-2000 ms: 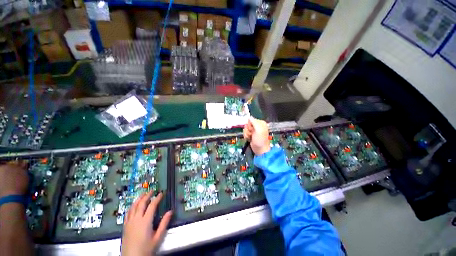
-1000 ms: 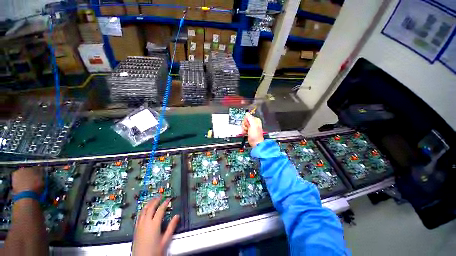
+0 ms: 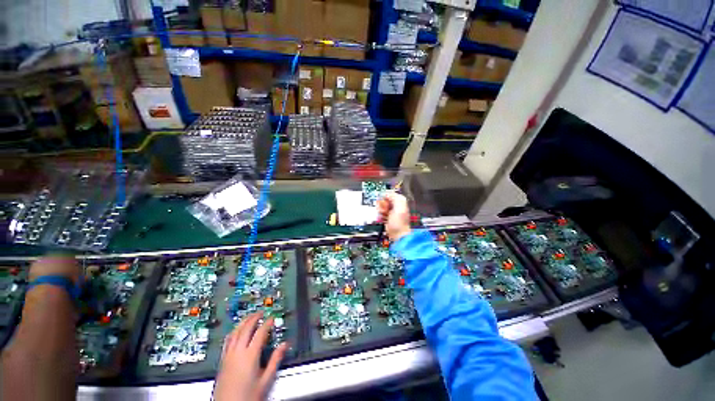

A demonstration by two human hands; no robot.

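Green circuit boards with orange parts lie four to a dark carrier; several carriers stand in a row on the conveyor. My right hand, in a blue sleeve, is a fist above the back edge of the middle carriers. A short dark thin tool shows below the fist; its tip is hard to make out. My left hand is open and empty, fingers spread, over the front edge of a carrier, and partly hides a board.
Another person's hand with a blue wrist strap is over the leftmost boards. A blue coiled cord hangs across the view. Behind are a sample board on white paper, a plastic bag and stacked trays. A black machine hood stands right.
The view has shifted, so carriers and bench sit lower and further right. My right fist stays above the back edge and my left hand at the front. The other person's hand has shifted slightly over the left boards.
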